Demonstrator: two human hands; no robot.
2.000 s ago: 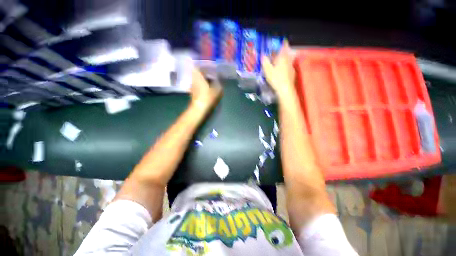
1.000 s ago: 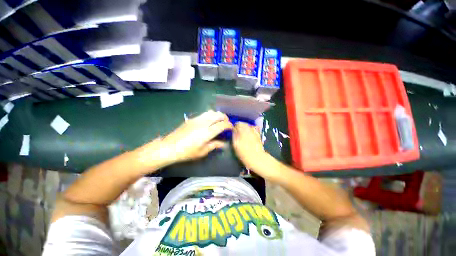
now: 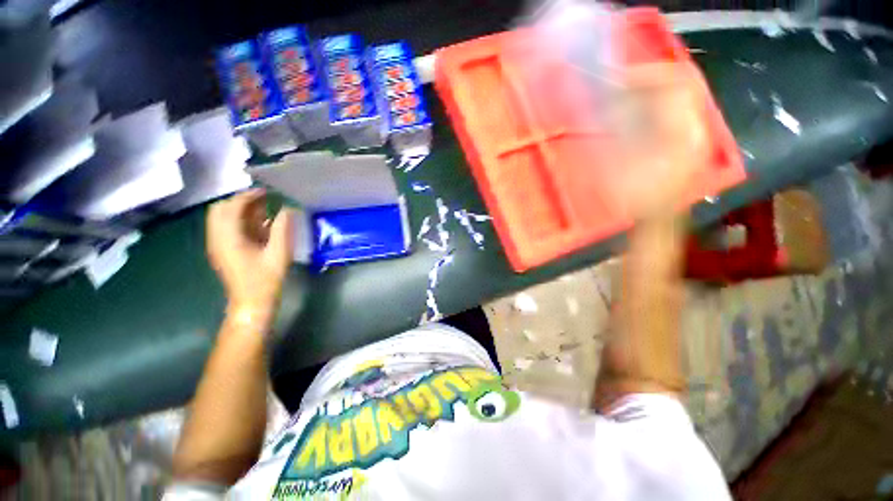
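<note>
An open carton (image 3: 362, 233) lies on the green bench with its blue inside showing and a greyish flap raised at its back. My left hand (image 3: 250, 245) is at the carton's left side, thumb and fingers apart, with nothing seen between them. My right hand (image 3: 658, 137) is strongly blurred over the red compartment tray (image 3: 519, 245). A shiny, see-through blur, possibly a poly bag (image 3: 578, 37), shows over the tray's back near that hand. Whether the hand holds it cannot be told. The hand and blur hide several pockets; the visible left pockets are empty.
Several blue cartons with red pictures (image 3: 347, 83) stand in a row behind the open carton. Stacked cartons with white flaps (image 3: 127, 161) fill the back left. White scraps (image 3: 437, 235) lie on the green bench (image 3: 147, 333). A red stool (image 3: 754, 237) is below at right.
The view has turned, tilting the bench. My hands have parted from the carton, uncovering its blue inside. My right hand has moved over the tray; my left hand is at the carton's left side.
</note>
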